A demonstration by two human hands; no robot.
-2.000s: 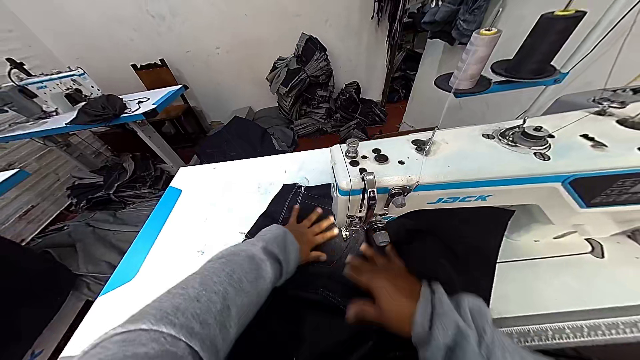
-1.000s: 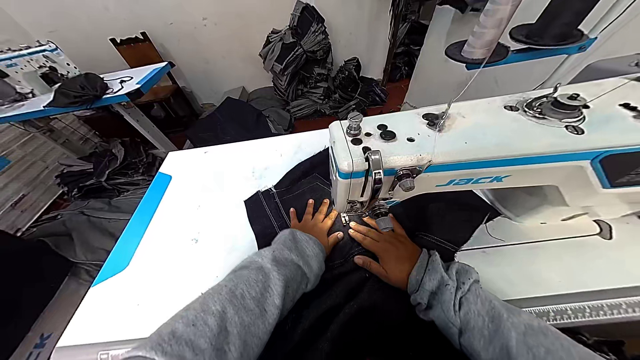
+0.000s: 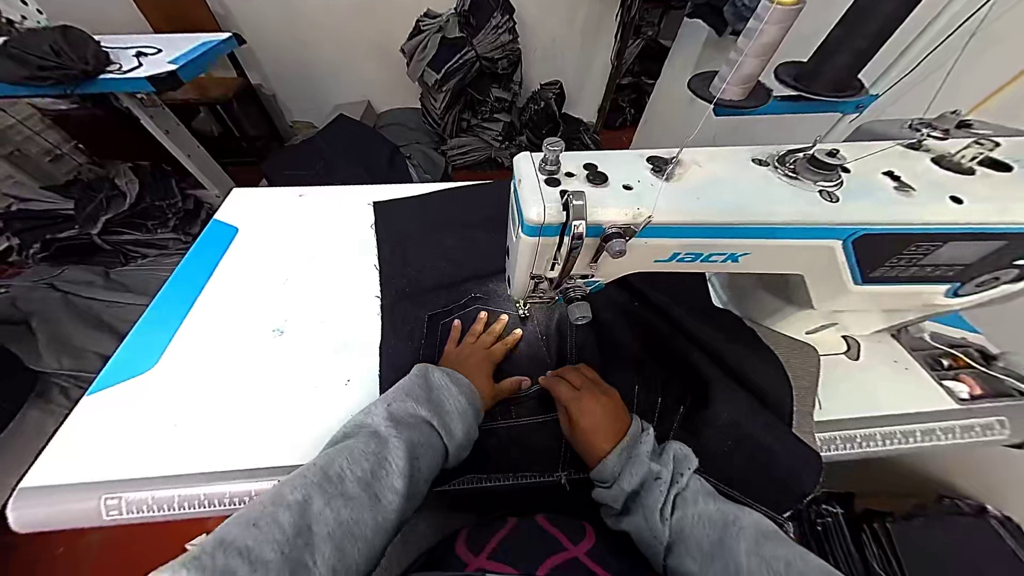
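A dark denim garment piece [image 3: 432, 240] with pale stitch lines lies under the head of a white and blue Jack sewing machine [image 3: 720, 204]. My left hand [image 3: 482, 360] rests flat on it with fingers spread, just below and left of the presser foot [image 3: 522, 309]. To its right, my right hand [image 3: 588, 408] has its fingers bent, their tips at the cloth by a patch pocket's stitched edge [image 3: 516, 392]; whether they pinch the cloth is hard to tell. The two hands nearly meet at thumb and fingertips. More of the dark cloth spreads right, beneath the machine arm.
The white tabletop [image 3: 296, 320] extends to the left, with a ruler strip [image 3: 192, 500] along its front edge. Thread cones [image 3: 756, 56] stand behind the machine. A small parts tray [image 3: 964, 368] is at the right. Bundles of dark cloth [image 3: 468, 88] are heaped by the wall.
The denim piece has turned and now lies flatter, spread farther up behind the needle area. My hands have moved nearer the front edge, away from the presser foot; the right one has bent its fingers.
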